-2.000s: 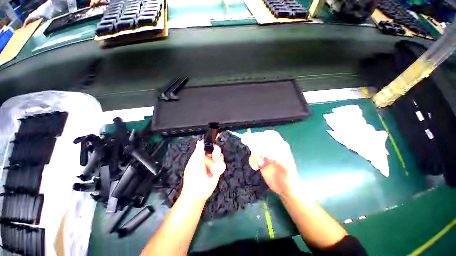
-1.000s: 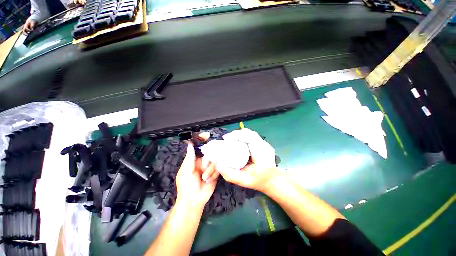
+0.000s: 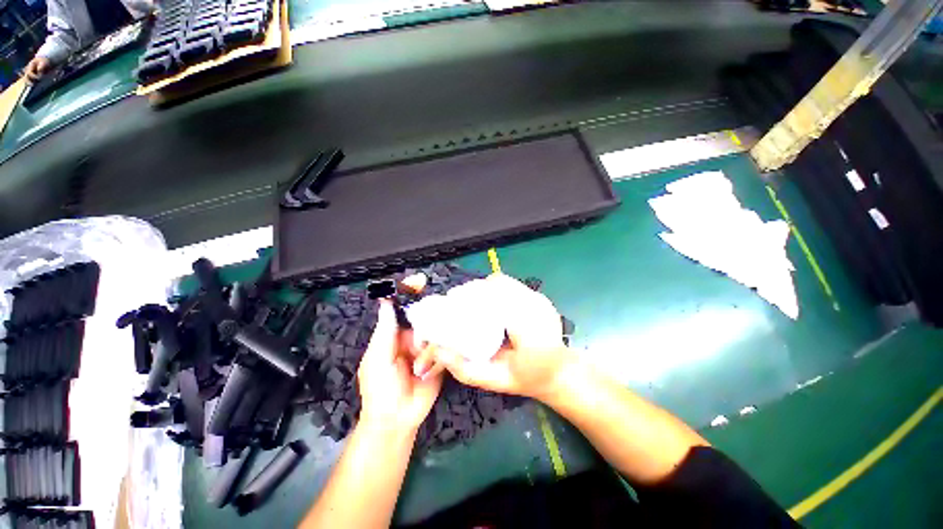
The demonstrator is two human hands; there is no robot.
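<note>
My left hand (image 3: 395, 374) is closed around a black handle part (image 3: 383, 290), whose squared end shows above the fingers; the rest of it is hidden. My right hand (image 3: 527, 364) holds a white, overexposed thing (image 3: 484, 318), seemingly a white cloth or the squeeze bottle, against the handle part. The two hands are close together. Below and around them lies a heap of small black inserts (image 3: 455, 411).
A long black tray (image 3: 445, 203) lies behind the heap, with black assembled handles (image 3: 312, 180) at its left end. Loose handle parts (image 3: 233, 362) are piled left, beside a plastic-lined bin (image 3: 109, 362). A white cloth (image 3: 724, 238) lies right. A person's hand (image 3: 38, 68) shows far left.
My right hand has moved left with the white thing, up to my left hand and the handle part. The view has shifted slightly, and the handle part's end now points more away from me.
</note>
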